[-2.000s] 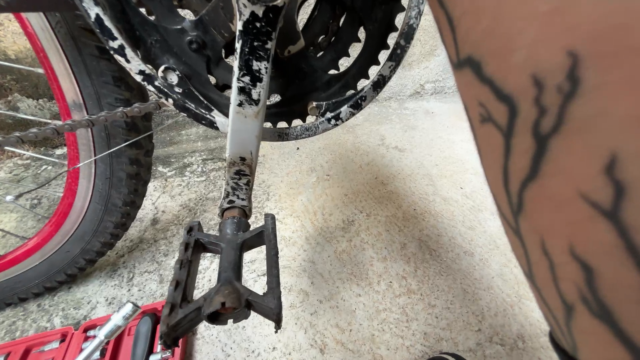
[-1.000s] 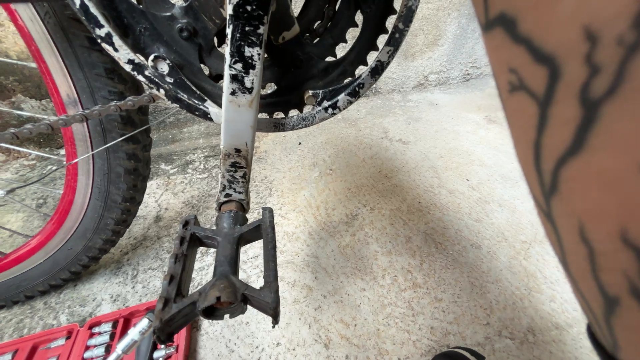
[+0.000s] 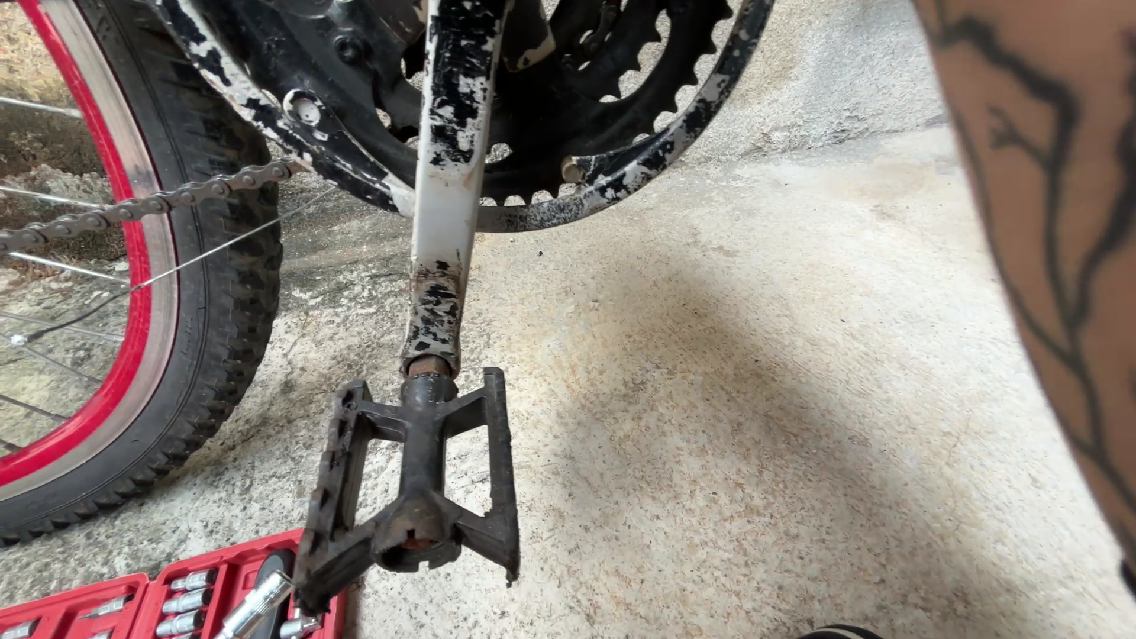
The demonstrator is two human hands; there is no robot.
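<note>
Neither of my hands is in view. A black bicycle pedal [image 3: 424, 470] hangs at the lower end of a crank arm [image 3: 448, 195] with worn black and white paint. Behind the crank arm are the toothed chainrings and a scuffed chainring guard [image 3: 657, 173]. The chain [image 3: 160, 206] runs left from there, across a knobby tyre [image 3: 222, 293] and its red rim [image 3: 133, 355]. The pedal's outer end shows a rusty, open hole. A tattooed limb [image 3: 1056, 222] fills the right edge.
At the lower left, a red socket-set case [image 3: 222, 561] lies on the concrete floor [image 3: 710, 426], partly behind the pedal. It holds small sockets [image 3: 186, 603] and a chrome tool [image 3: 256, 608]. The edge of a dark shoe [image 3: 839, 632] shows at the bottom.
The tattooed limb at the right has shifted somewhat to the right since two seconds ago. The crank arm and pedal show no plain change.
</note>
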